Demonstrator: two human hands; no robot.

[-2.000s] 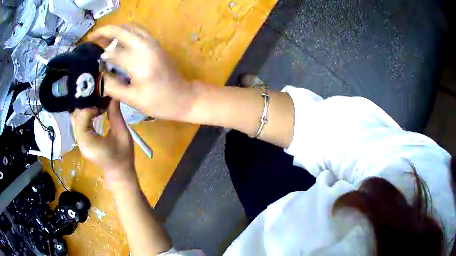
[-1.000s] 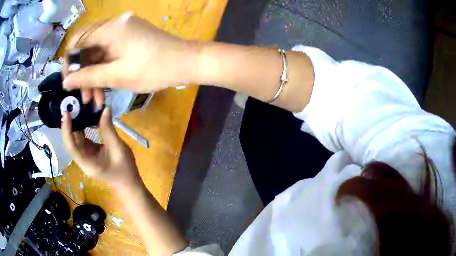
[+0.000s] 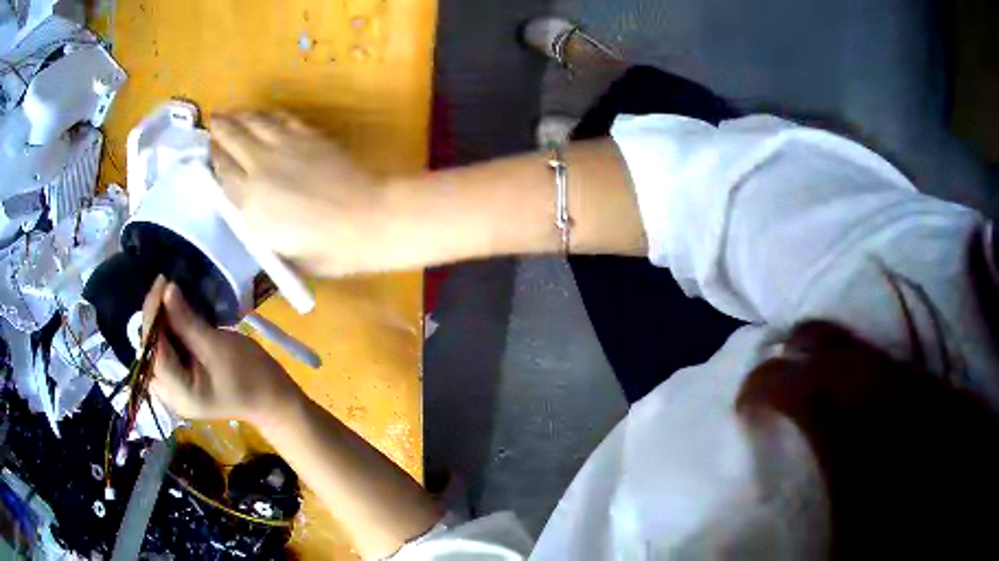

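A white housing (image 3: 195, 210) is tilted above the bench, its round opening towards the black camera head (image 3: 115, 287). The head is partly at the opening; how far in is hidden. My right hand (image 3: 296, 197), blurred, holds the housing from its right side, by a white antenna (image 3: 263, 250). My left hand (image 3: 214, 367) is below, fingertips at the black head. Coloured lead wires (image 3: 134, 392) run down from its fingers. Its exact grip is partly hidden.
White housings (image 3: 71, 88) are heaped along the bench's far side, at the left. Black shells (image 3: 55, 449) lie in a heap at lower left. A grey strip (image 3: 142, 499) crosses them. The yellow-orange bench (image 3: 362, 66) ends at a straight near edge.
The white housing has come up from the bench into my right hand and is now against the black head. The lead wires now hang over my left fingers.
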